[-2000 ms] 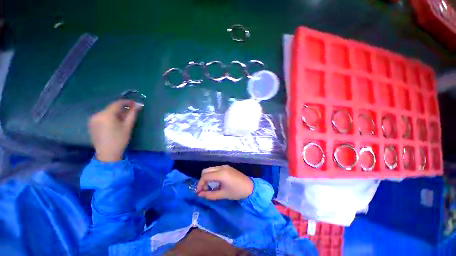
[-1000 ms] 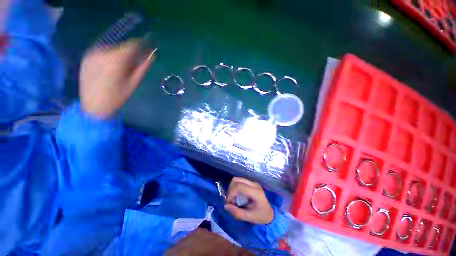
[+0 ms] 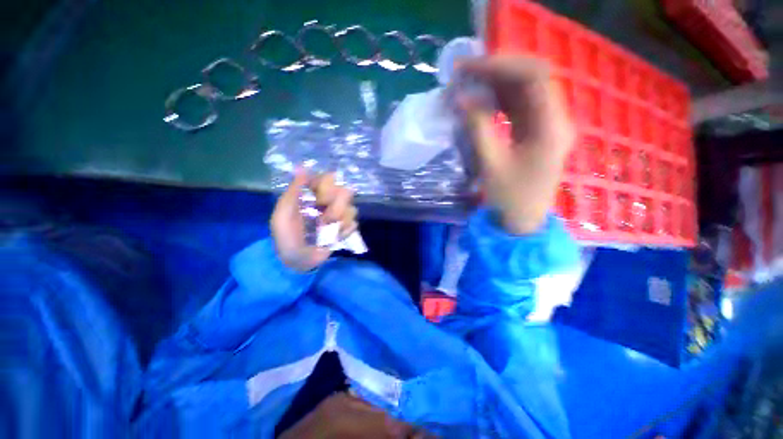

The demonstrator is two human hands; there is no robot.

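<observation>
My left hand (image 3: 294, 225) is closed near the bench edge on a crumpled white cloth (image 3: 343, 241) and a shiny metal piece, likely a ring (image 3: 307, 202). My right hand (image 3: 525, 141) is raised and blurred between the white bottle (image 3: 414, 133) and the red compartment tray (image 3: 631, 133); whether its fingers hold anything cannot be told. It hides part of the tray. Several silver rings (image 3: 191, 108) lie in a curved row on the green bench. Rings also show in the tray's lower pockets, blurred.
A shiny, crinkled clear bag (image 3: 300, 147) lies along the bench edge, under the bottle. The round translucent cap (image 3: 458, 58) is beside the bottle neck. Another red tray (image 3: 717, 34) is at the upper right. Blue-clothed legs are below the bench.
The ring row has gained one at its left end. My left hand has moved from the bench's left to the edge, now with cloth. My right hand has risen from the lap toward bottle and tray.
</observation>
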